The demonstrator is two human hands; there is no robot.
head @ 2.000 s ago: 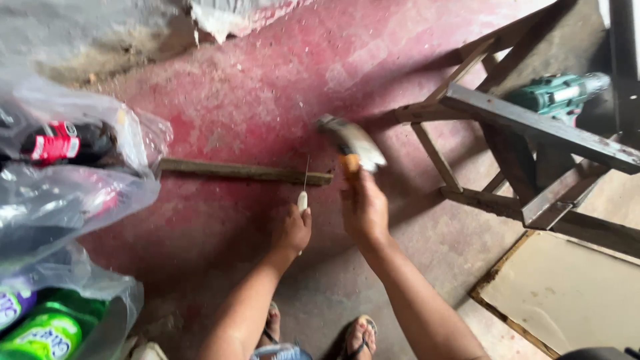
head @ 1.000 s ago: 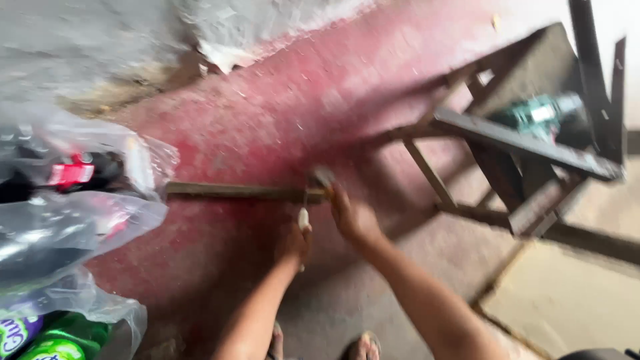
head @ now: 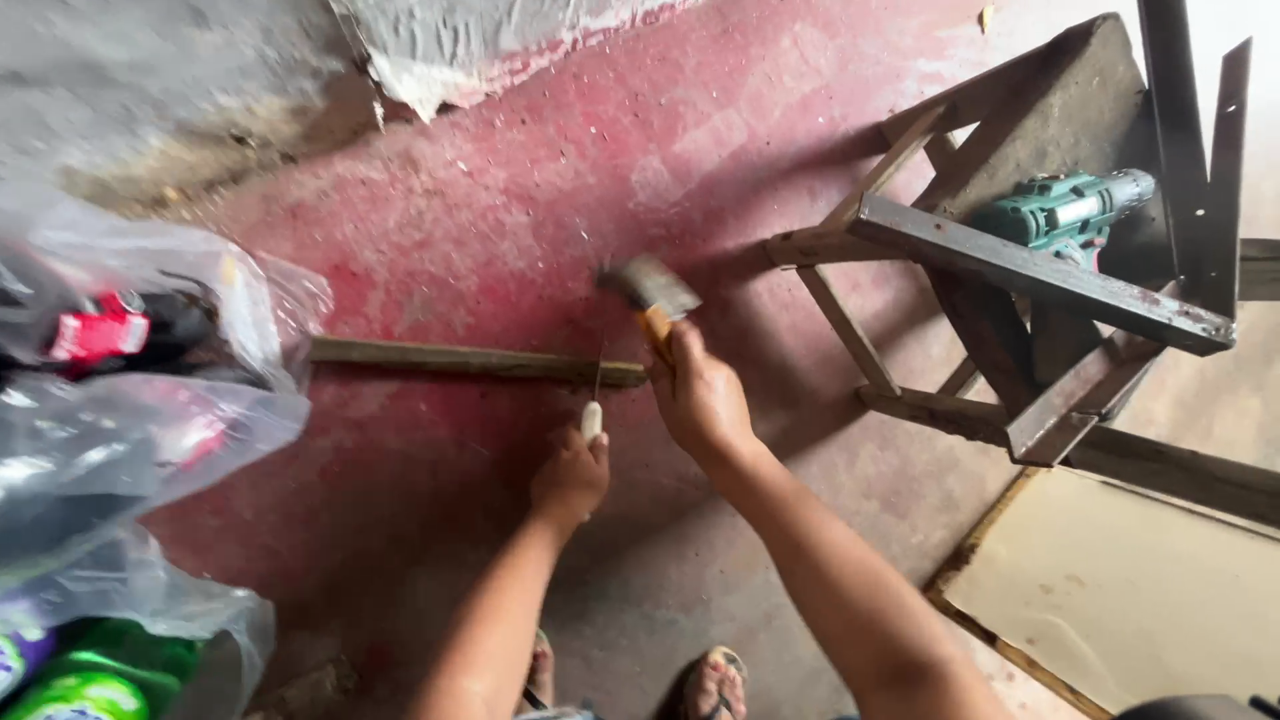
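Note:
My left hand (head: 570,478) is closed around the pale handle of a knife (head: 592,420), whose thin blade stands edge-on across a wooden strip (head: 450,358) near its right end. In my right hand (head: 708,395) is a hammer (head: 652,287) with an orange-yellow handle. Its blurred metal head is raised beyond the blade and the strip's end, touching neither as far as I can see. The strip lies on the worn red floor, and its left end meets the plastic bags.
Clear plastic bags (head: 150,430) with soda bottles lie at the left. To the right, a wooden stool frame (head: 850,330) carries angled metal bars (head: 1040,275) and a green cordless drill (head: 1065,215). A wood-edged pale panel (head: 1130,590) lies lower right; my sandalled feet (head: 715,685) are below.
A second ago the hammer was down by the knife and the strip's end; now it is raised away from them. My left hand keeps the knife at about the same spot on the strip.

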